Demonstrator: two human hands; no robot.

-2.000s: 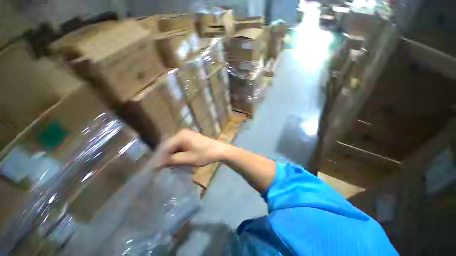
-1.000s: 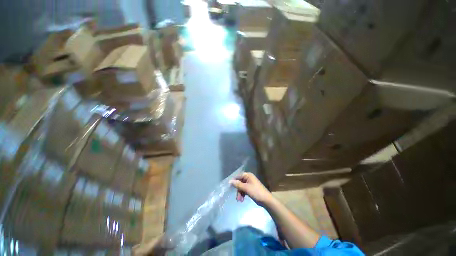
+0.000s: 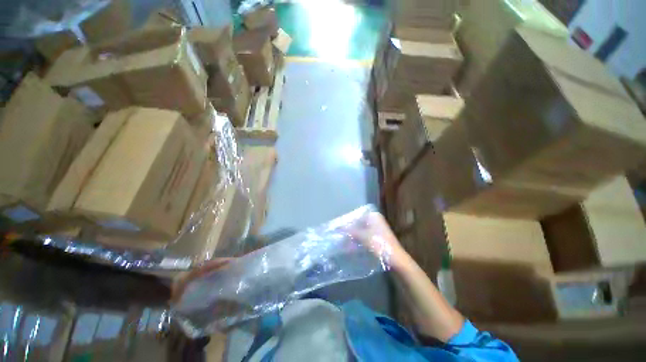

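Observation:
A clear poly bag (image 3: 276,272) is stretched out crosswise, low in the middle in front of my body. It is shiny and see-through, and looks empty. My right hand (image 3: 370,233) holds its right end and shows partly through the plastic. My left hand (image 3: 202,272) is at its left end, blurred and partly hidden by the bag, with its fingers around the edge.
Brown cartons (image 3: 134,170) with stretch film (image 3: 225,159) are stacked on the left. A wooden pallet (image 3: 263,112) lies beyond them. More cartons (image 3: 510,106) stand on the right, with an open carton (image 3: 496,247) at lower right. A grey aisle (image 3: 322,141) runs between, with green floor beyond.
The bag has come up and turned from hanging slantwise to lying crosswise, now stretched between both hands. The view has moved forward along the aisle, with the pallet and right-hand cartons nearer.

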